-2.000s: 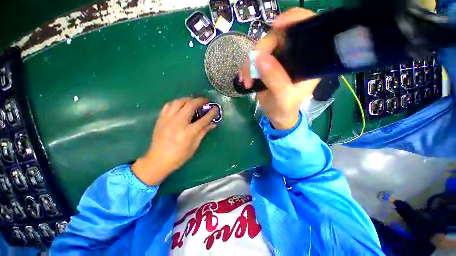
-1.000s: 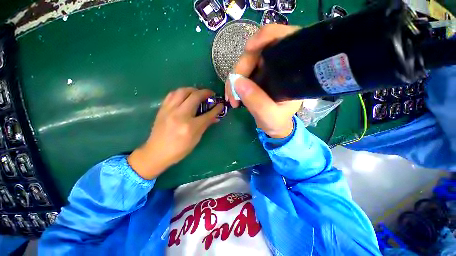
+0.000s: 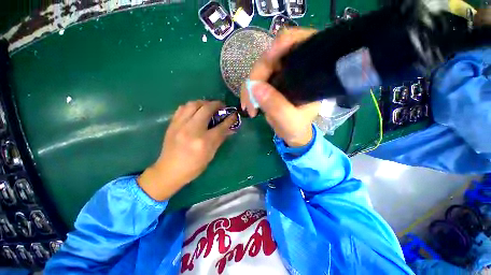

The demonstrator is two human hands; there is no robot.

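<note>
My left hand point(image 3: 188, 142) holds a small black and silver smartwatch housing point(image 3: 232, 119) between thumb and fingers on the green bench surface. My right hand point(image 3: 282, 96) grips a thick black electric screwdriver point(image 3: 334, 64) with a pale label, its body slanting up to the right. A pale blue-white wrap is on a finger of this hand. The dark nose points at the housing's right edge; whether the bit touches it cannot be told. A round grey speckled screw dish point(image 3: 237, 59) lies just beyond, partly behind my right hand.
Several housings point(image 3: 216, 20) lie behind the dish. Black parts trays stand at the left point(image 3: 21, 188) and right point(image 3: 409, 102). A clear plastic bag point(image 3: 336, 118), black cord and yellow-green wire point(image 3: 381, 121) lie right of my right hand. Another person's blue sleeve point(image 3: 463, 113) is at the right.
My right hand has brought the screwdriver from over the screw dish left and nearer me, to the housing. My left hand still holds the housing in about the same place. The view has shifted slightly.
</note>
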